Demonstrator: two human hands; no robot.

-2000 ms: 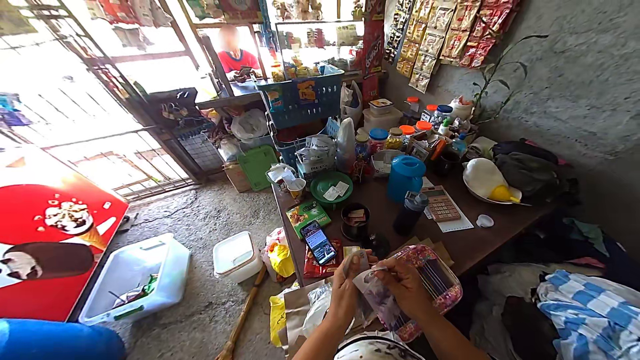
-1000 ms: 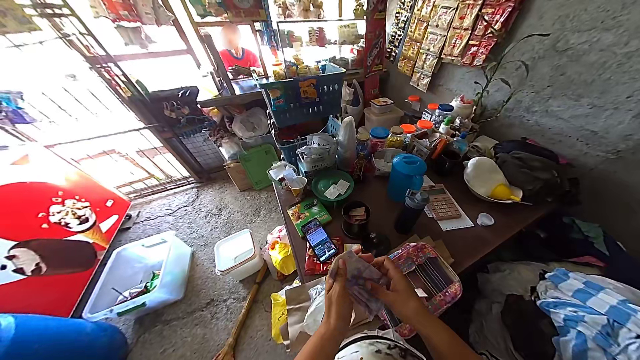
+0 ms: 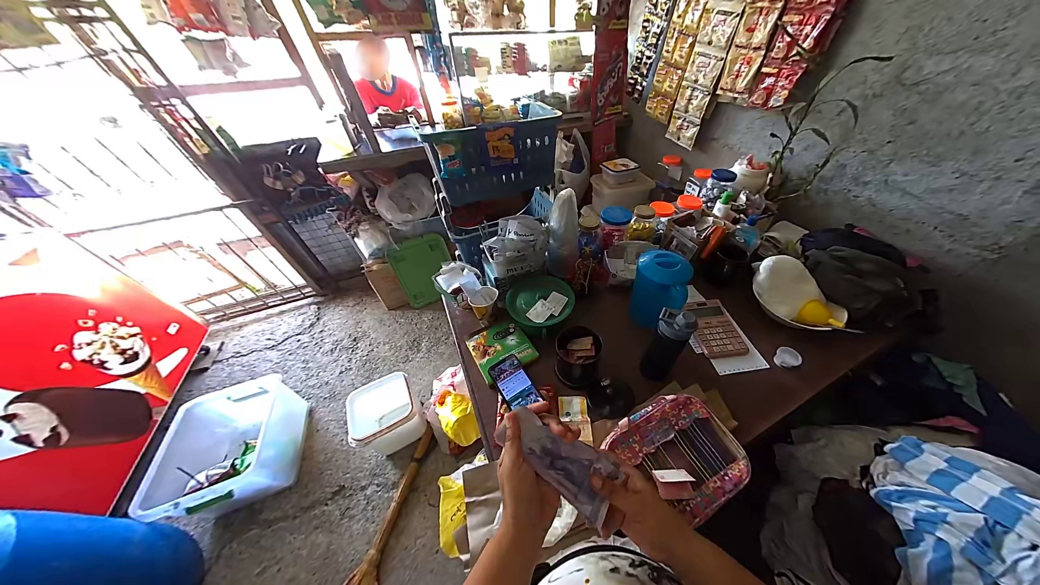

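Both my hands grip a translucent plastic pouch (image 3: pixel 561 463) with dark contents, low at the table's near edge. My left hand (image 3: pixel 520 479) closes round its upper left end, and my right hand (image 3: pixel 634 504) holds the lower right part. Just right of them lies a pink patterned organizer case (image 3: pixel 674 455) with dividers and a small tag. A lit smartphone (image 3: pixel 514 382) leans above my left hand. Beyond my fingers are a banknote (image 3: pixel 575 414), a dark round tin (image 3: pixel 578 357) with notes inside, and a dark tumbler (image 3: pixel 669 345).
On the brown table (image 3: pixel 780 390) stand a blue pitcher (image 3: pixel 660 288), a calculator (image 3: pixel 717 329), a green bowl (image 3: pixel 540 302) and several jars. Floor left holds a clear bin (image 3: pixel 223 447), a white-lidded tub (image 3: pixel 386 413) and a broom (image 3: pixel 398 512). A person (image 3: pixel 390 89) is at the window.
The pouch, bunched up between my hands a second ago, is now stretched out diagonally between them. The banknote beyond my fingers now shows.
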